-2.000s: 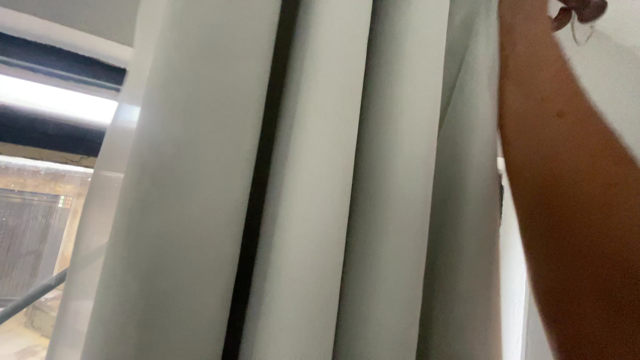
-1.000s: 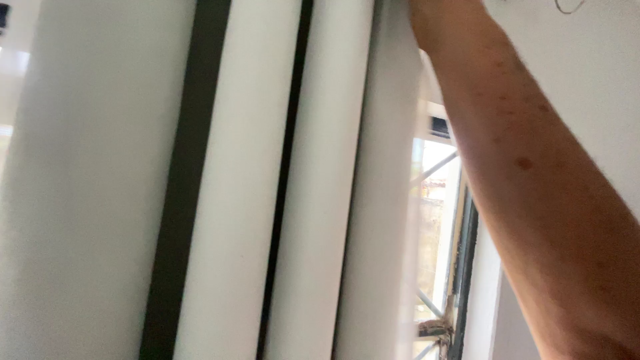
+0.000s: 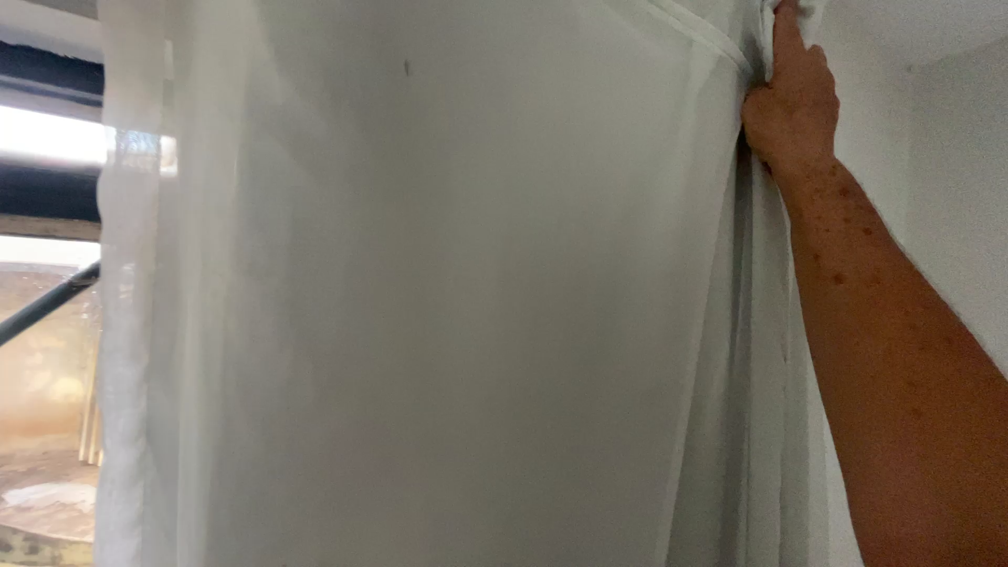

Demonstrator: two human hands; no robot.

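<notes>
A pale, partly sheer curtain (image 3: pixel 472 299) hangs across most of the view, spread fairly flat in the middle and bunched in narrow folds at the right. My right hand (image 3: pixel 795 110) reaches up at the upper right, gripping the curtain's gathered upper part near a sewn band (image 3: pixel 701 35). Its index finger points upward against the cloth, and the thumb side presses on the bunched folds. A small dark mark (image 3: pixel 407 68) shows on the fabric at upper left of centre. My left hand is out of the frame.
At the left, beyond the curtain's edge, is a window with dark horizontal frame bars (image 3: pixel 47 193) and a slanting dark rod (image 3: pixel 51 303). Outside it are brownish ground and a white patch. A pale wall (image 3: pixel 945 173) rises on the right, behind my forearm.
The deep vertical folds seen earlier have spread into a broad, flatter sheet. The window part visible at right one second ago is now covered. My right hand has come into view, with the camera view shifted.
</notes>
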